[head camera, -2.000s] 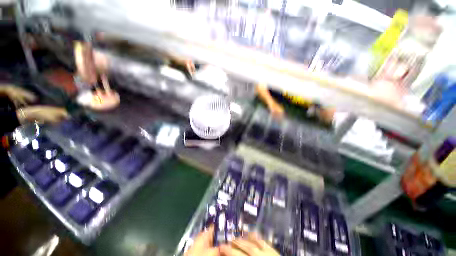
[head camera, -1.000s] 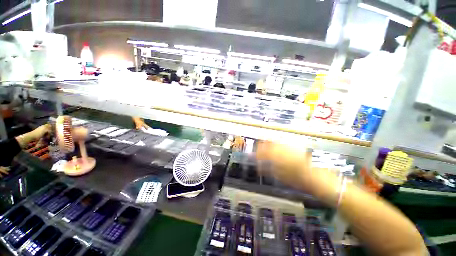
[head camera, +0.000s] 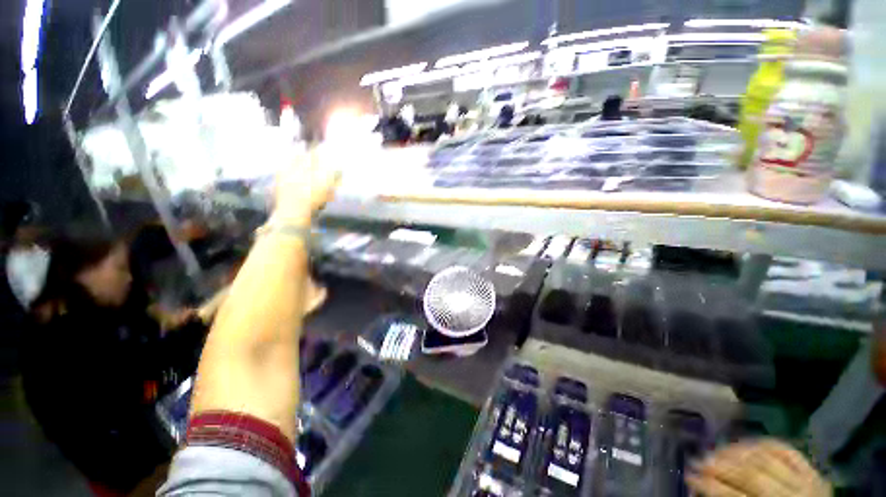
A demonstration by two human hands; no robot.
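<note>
My left hand (head camera: 306, 184) is raised on an outstretched arm at the overhead shelf, left of centre. It is blurred against bright glare, and I cannot tell whether it holds anything. My right hand (head camera: 758, 471) is low at the right, blurred and cut off by the bottom edge, over the right side of the blister tray (head camera: 476, 442). Its fingertips and any grip are unclear. Dark purple phones (head camera: 568, 437) lie back-up in the tray pockets, with white labels showing. My left arm partly hides the left-hand tray (head camera: 374, 413) of phones.
A white desk fan (head camera: 459, 301) stands behind the trays, beside a white patterned card (head camera: 398, 342). Stacked clear trays (head camera: 583, 155) and a pink bottle (head camera: 799, 131) are on the overhead shelf (head camera: 583, 206). A far tray (head camera: 646, 315) lies beyond. A person in dark clothes (head camera: 87, 359) is at left.
The view has shifted and tilted. The arm that crossed from the right is gone from there; my right hand is now low at the tray. My left arm has come into view, reaching up.
</note>
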